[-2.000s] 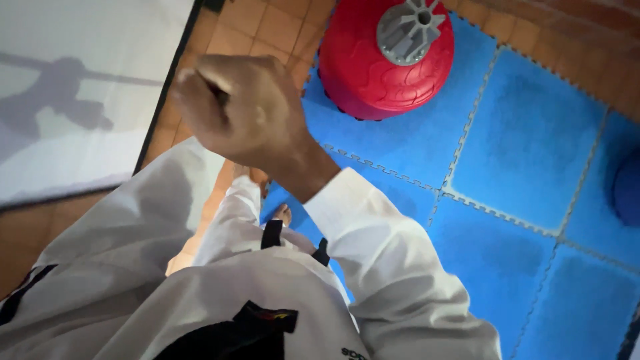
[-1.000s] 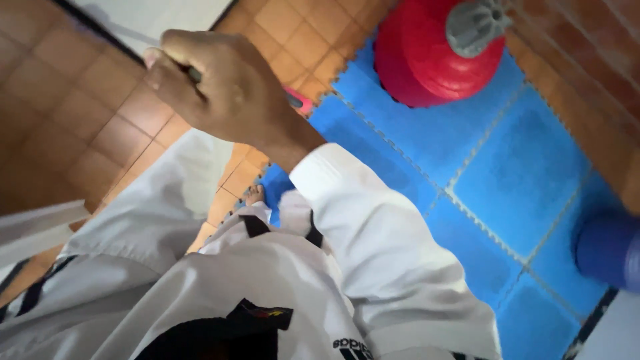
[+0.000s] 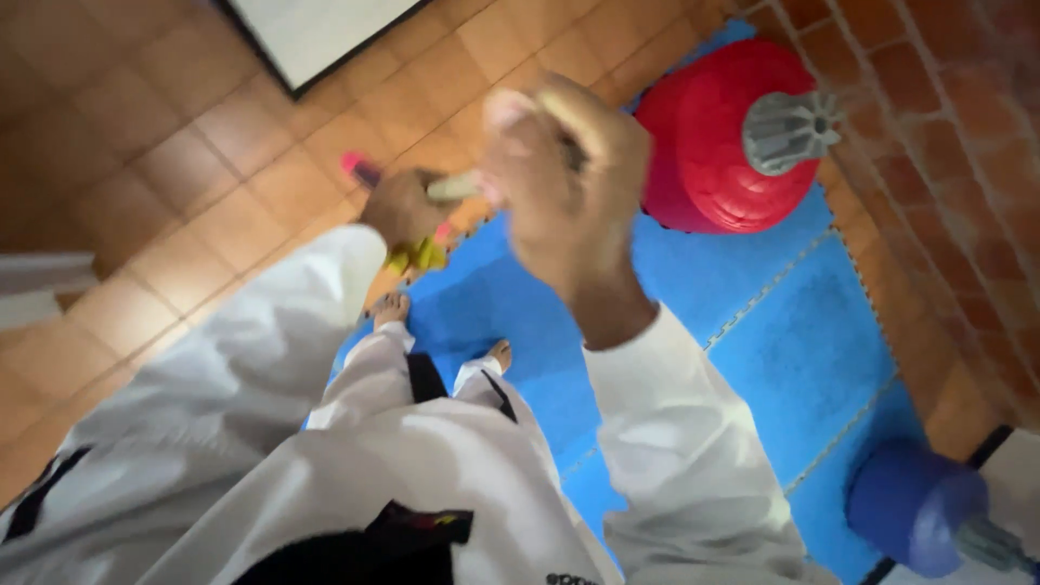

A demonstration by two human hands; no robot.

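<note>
My left hand (image 3: 402, 207), blurred, is closed around a slim dark object with a pink tip (image 3: 357, 165), which sticks out at its upper left. Yellow pieces (image 3: 418, 256) show just below that hand. A pale, stick-like shape (image 3: 453, 188) runs from it toward my right hand; blur hides what it is. My right hand (image 3: 569, 175) is raised nearer the camera, its fingers curled into a fist, and nothing is clearly visible inside. White uniform sleeves cover both arms, and a black belt (image 3: 349, 559) crosses the white uniform jacket (image 3: 455, 455).
My bare feet are over blue interlocking mats (image 3: 812, 341) beside terracotta tiles (image 3: 227, 187). A red rounded base with a grey ribbed fitting (image 3: 715, 146) stands at the upper right, near a brick wall (image 3: 959, 162). A blue rounded object (image 3: 918, 504) is lower right; a black-edged white panel (image 3: 317, 32) is at the top.
My left hand has come into view with the pink-tipped object and yellow pieces. My right hand remains raised in a fist. The view has shifted, showing more floor tiles and both feet.
</note>
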